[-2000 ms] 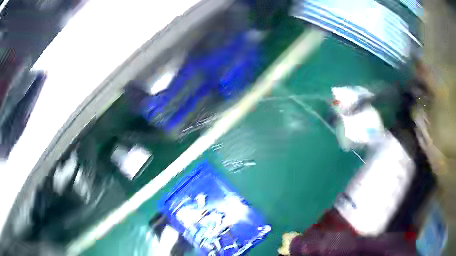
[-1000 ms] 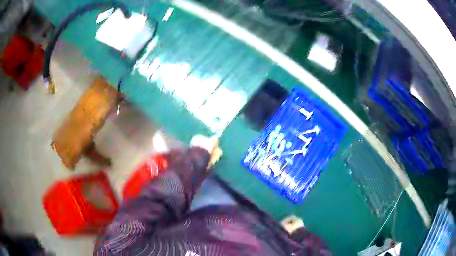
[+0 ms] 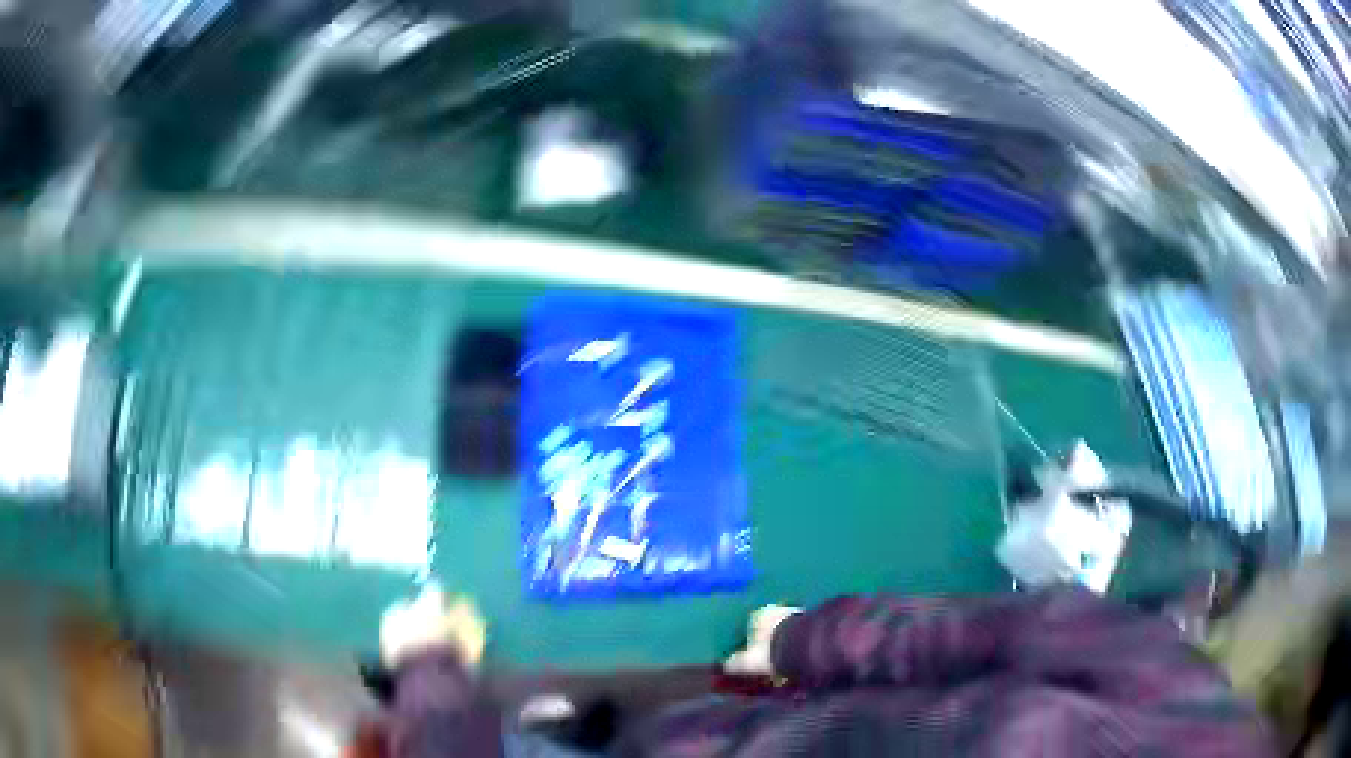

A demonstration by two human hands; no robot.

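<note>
The picture is blurred. A bright blue tray lies on the green bench mat in front of me, with silver and pale small parts scattered in it. My left hand, in an off-white glove, is at the bench's near edge, left of and below the tray. My right hand, also gloved, is small at the near edge, just below the tray's right corner. Blur hides the fingers of both hands, and I cannot tell whether they hold anything.
A black flat rectangle touches the tray's left side. Clear blister trays lie at left. A white box-like object with a dark cable is at right. Dark blue trays and a white object are beyond the pale strip.
The view has swung round, so the blue tray now appears upright and nearer the centre. The red stools have left the view. Both hands now show at the bench's near edge.
</note>
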